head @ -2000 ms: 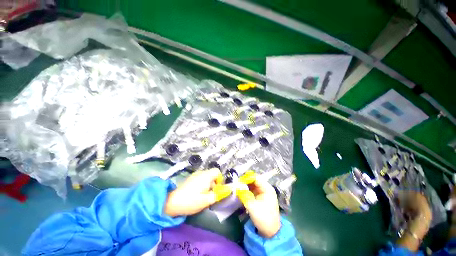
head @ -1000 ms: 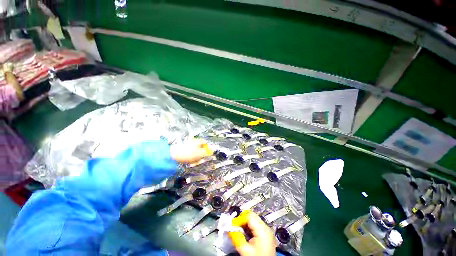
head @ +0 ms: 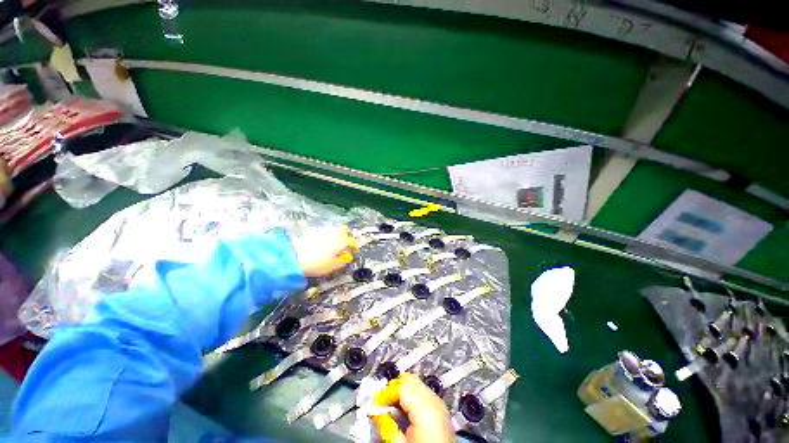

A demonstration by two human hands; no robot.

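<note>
Black round modules (head: 452, 304) with pale flex tails lie in slanting rows on a grey shiny sheet (head: 491, 333). My left hand (head: 324, 251), with yellow finger cots, is over the sheet's upper left edge beside the clear bag; its fingertips are at a flex tail, and whether they grip it is unclear. My right hand (head: 415, 414), also with yellow cots, is at the sheet's lower edge with a white wipe (head: 368, 405) pinched in its fingers, close to a module.
A crinkled clear bag (head: 138, 251) lies at left. Yellow finger cots (head: 425, 210) are by the back rail. A white wipe (head: 552, 303), bottles with round tops (head: 630, 394) and another sheet of modules (head: 731, 355) lie at right. Paper sheets (head: 528, 186) are on the green panel.
My hands were together at the sheet's lower edge. My left hand has since moved up and left to the sheet's far edge. My right hand stays low with the wipe. The view has shifted.
</note>
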